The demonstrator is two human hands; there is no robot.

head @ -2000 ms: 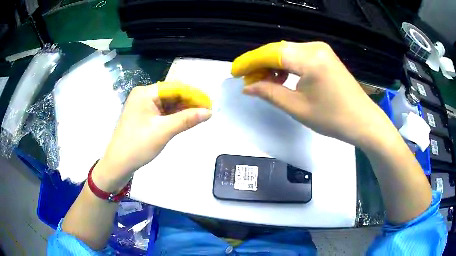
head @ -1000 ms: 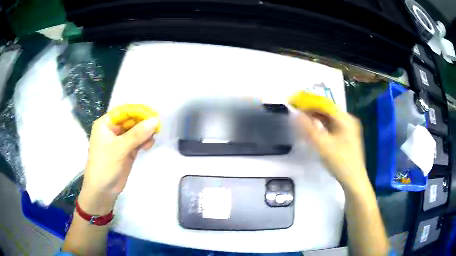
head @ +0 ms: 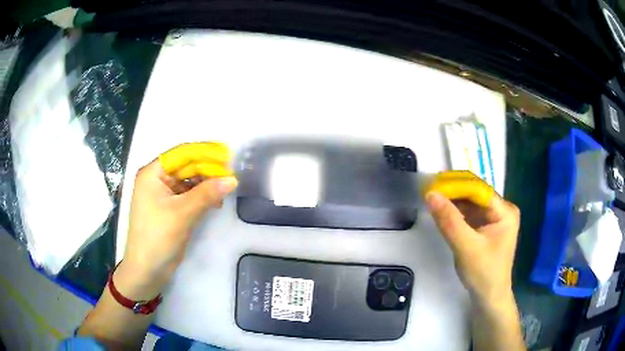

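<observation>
Two dark smartphones lie back up on the white mat (head: 205, 75), camera blocks to the right. The nearer smartphone (head: 322, 295) shows its white barcode label sharply. A hazy, blurred film (head: 349, 164) is stretched just over the farther smartphone (head: 308, 214), its label and camera showing; whether it touches is unclear. My left hand (head: 185, 199), in yellow finger cots, pinches the film's left end between thumb and finger. My right hand (head: 473, 226), also in yellow cots, pinches its right end.
A film stack (head: 55, 164) lies on crumpled plastic wrap (head: 103, 89) at the left. A white piece with a blue-green stripe (head: 471, 147) lies by the mat's right edge. A small blue bin (head: 556, 219) holds a white wipe (head: 603, 240). Black trays (head: 384, 27) stand behind the mat.
The hands have come down and apart, with the film now stretched level over the farther phone. The view has shifted, showing two phones where one showed two seconds ago.
</observation>
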